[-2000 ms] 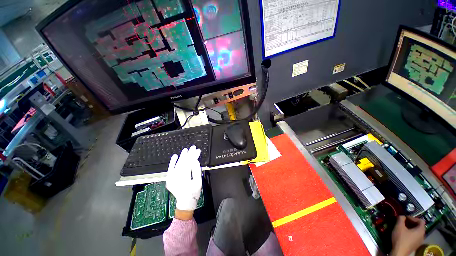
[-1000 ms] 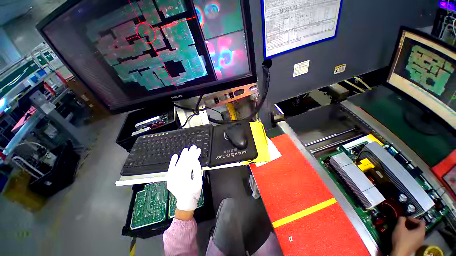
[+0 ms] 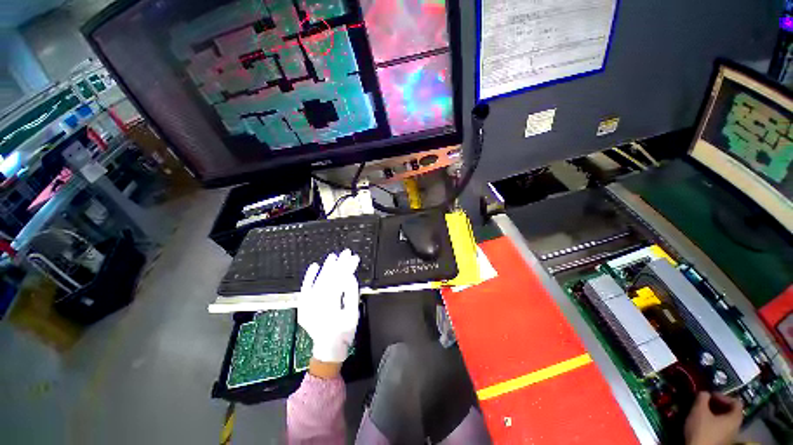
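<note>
My left hand (image 3: 329, 304), in a white glove, rests with extended fingers on the front edge of the black keyboard (image 3: 300, 252) and holds nothing. The large monitor (image 3: 278, 83) shows a dark green board image with a red circle and crosshair. The large green circuit board (image 3: 648, 387) lies component side up on metal rails, with silver heatsinks (image 3: 630, 326) and dark red coils. My bare right hand (image 3: 713, 420) is at its near right edge, cut by the frame's bottom; its fingertips are bent and partly hidden, so its hold is unclear.
A black mouse (image 3: 423, 238) lies beside the keyboard next to yellow-edged paper (image 3: 465, 248). A red mat (image 3: 530, 330) with a yellow stripe runs along the rail. Below the keyboard, a black tray (image 3: 222, 369) holds green boards. A second monitor (image 3: 748, 130) stands right.
The view has shifted slightly. On the large monitor the red circle has moved right across the board image, and the side panels show different pink and blue close-ups. Both hands keep about the same places.
</note>
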